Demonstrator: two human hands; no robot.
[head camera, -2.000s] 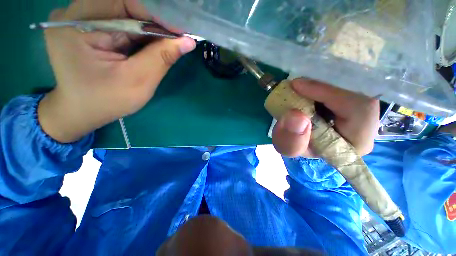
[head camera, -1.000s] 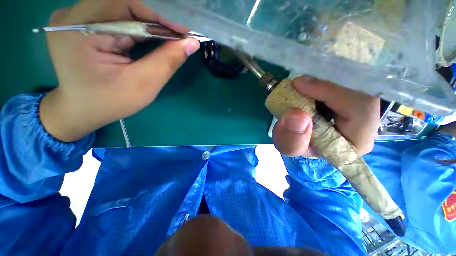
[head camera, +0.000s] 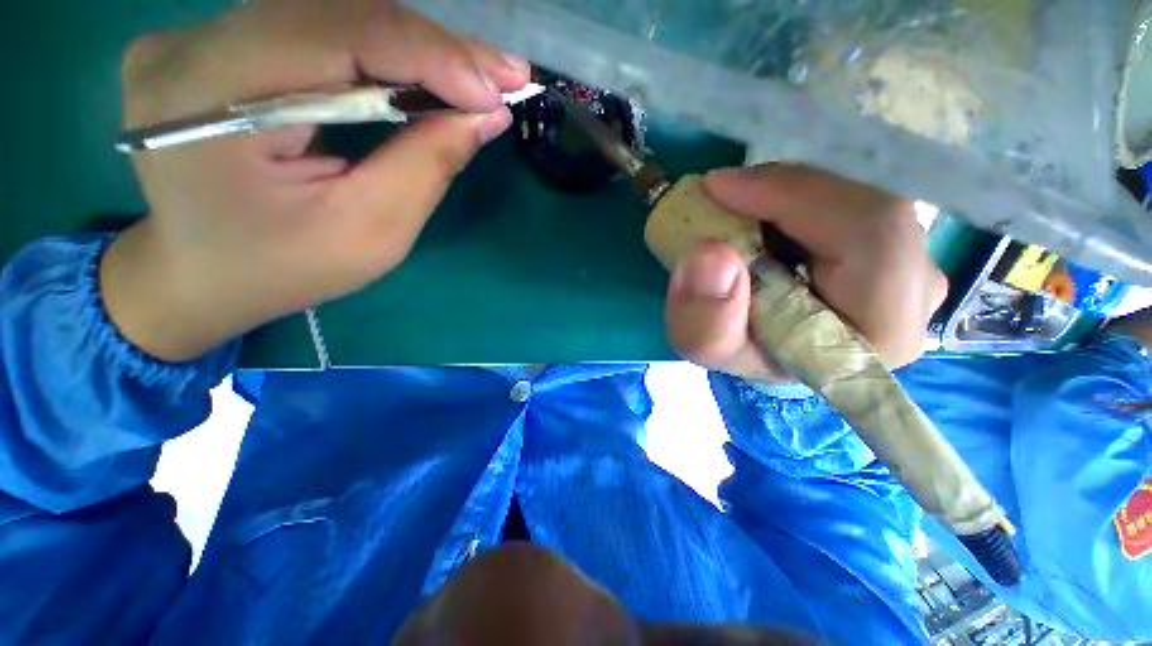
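Observation:
My left hand (head camera: 284, 189) is closed on the slim silver tweezers (head camera: 272, 114), whose light tips point right to the round black unit. My right hand (head camera: 821, 259) grips the soldering iron (head camera: 840, 366) by its tan, tape-wrapped handle; its metal shaft points up-left over the unit. The round black unit (head camera: 575, 145) lies on the green mat (head camera: 505, 290) between the tweezer tips and the iron. The iron's tip is dark against the unit, and I cannot tell if it touches.
The cloudy plastic hood (head camera: 809, 126) spans the upper right above my right hand. A tan block (head camera: 903, 95) shows blurred through it. A parts tray (head camera: 1011, 303) with yellow and blue items stands at the right. Another person's blue sleeve (head camera: 1080, 429) is at the right edge.
The iron and my right hand have shifted slightly left and up. The tweezers' rear end has dropped and their tips have moved slightly right. The hood's edge has moved up, showing more of the unit.

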